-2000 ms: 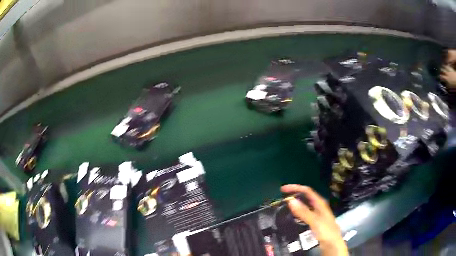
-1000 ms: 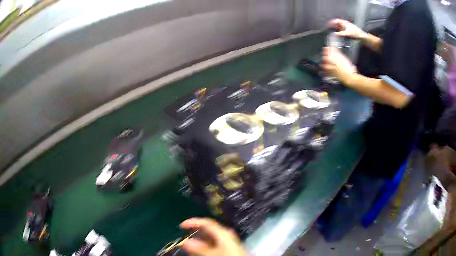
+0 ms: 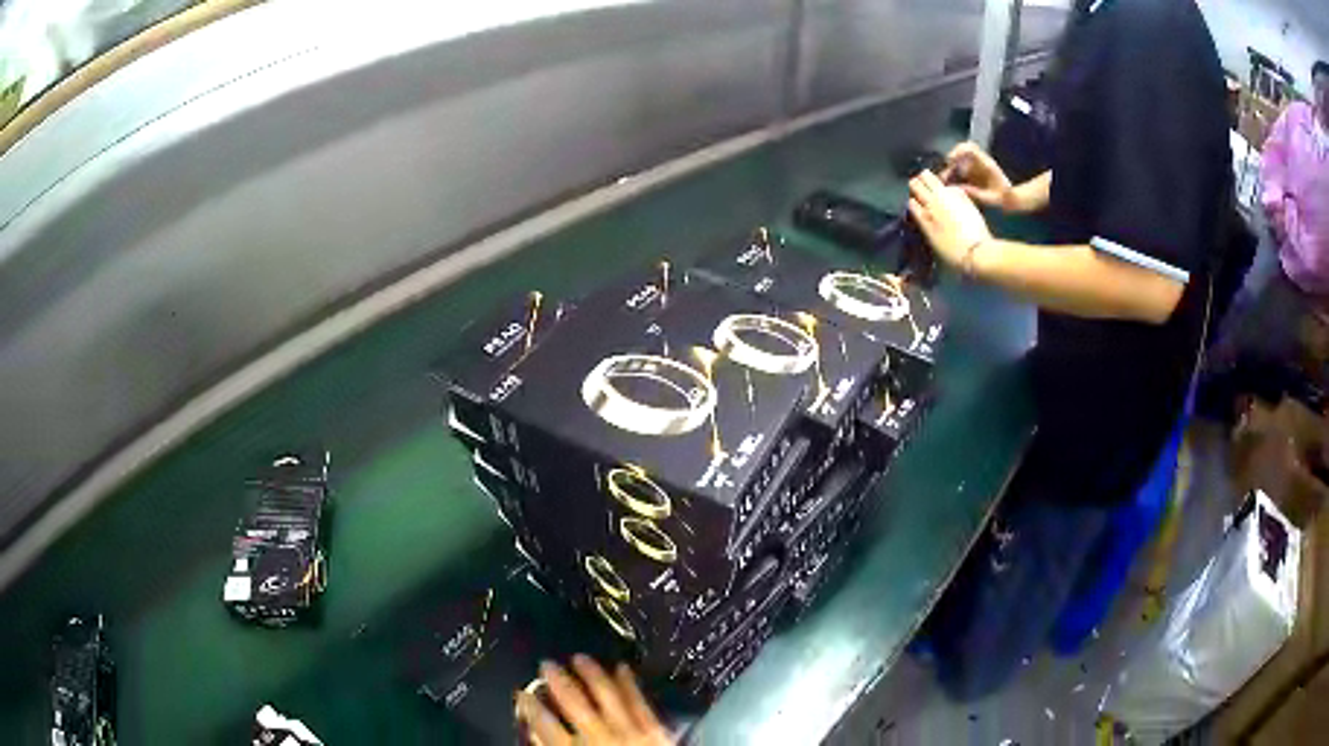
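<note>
A black carton (image 3: 469, 644) with fine white print lies low in front of the pile's left side, partly cut off by the bottom edge. My right hand (image 3: 595, 705) is at the bottom edge, fingers spread over this carton's near part beside a gold ring print; its thumb is hidden. A stepped pile of black formed cartons (image 3: 656, 328) with white and gold ring pictures stands just beyond my hand. My left hand is not in view.
Separate black cartons lie on the green surface (image 3: 382, 488) at left. White flaps (image 3: 284, 727) show at the bottom edge. Another worker (image 3: 1137, 262) stands at right, hands on a dark item. A grey panel (image 3: 437, 161) runs behind. A white wrapped package (image 3: 1217, 627) is lower right.
The view has swung right, bringing in the pile and the other worker. My right hand and its carton are now beside the pile. The image is sharper.
</note>
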